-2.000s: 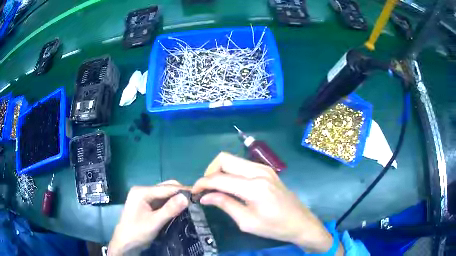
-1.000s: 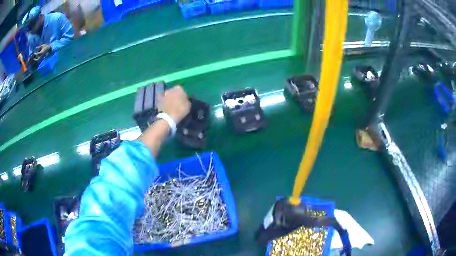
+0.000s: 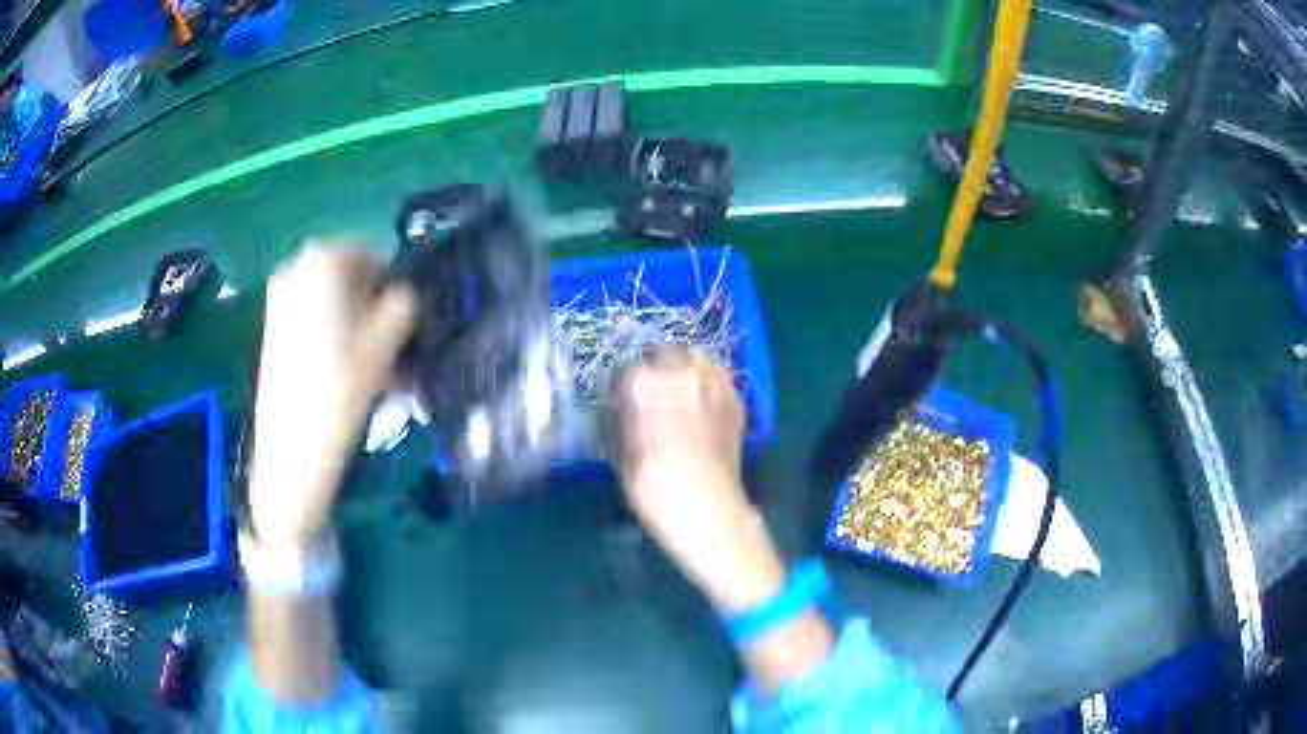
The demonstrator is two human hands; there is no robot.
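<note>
My left hand (image 3: 333, 323), blurred, grips a black device housing (image 3: 487, 337) by its left edge and holds it up, over the left part of the large blue bin (image 3: 757, 366). My right hand (image 3: 680, 416) is over the front part of that bin, among or above the white leads (image 3: 631, 339). It is blurred and its fingertips are hidden, so I cannot tell if it holds a lead.
The electric screwdriver (image 3: 896, 376) hangs from a yellow hanger (image 3: 982, 144) over the small blue bin of gold parts (image 3: 925, 495). The left blue bin (image 3: 155, 495) stands at the left. More housings (image 3: 677, 187) and a grey ribbed block (image 3: 583, 129) lie beyond the large bin.
A left arm reached to the far housings; my left hand is now back nearer with a housing in it. My right hand has come into view at the large bin.
</note>
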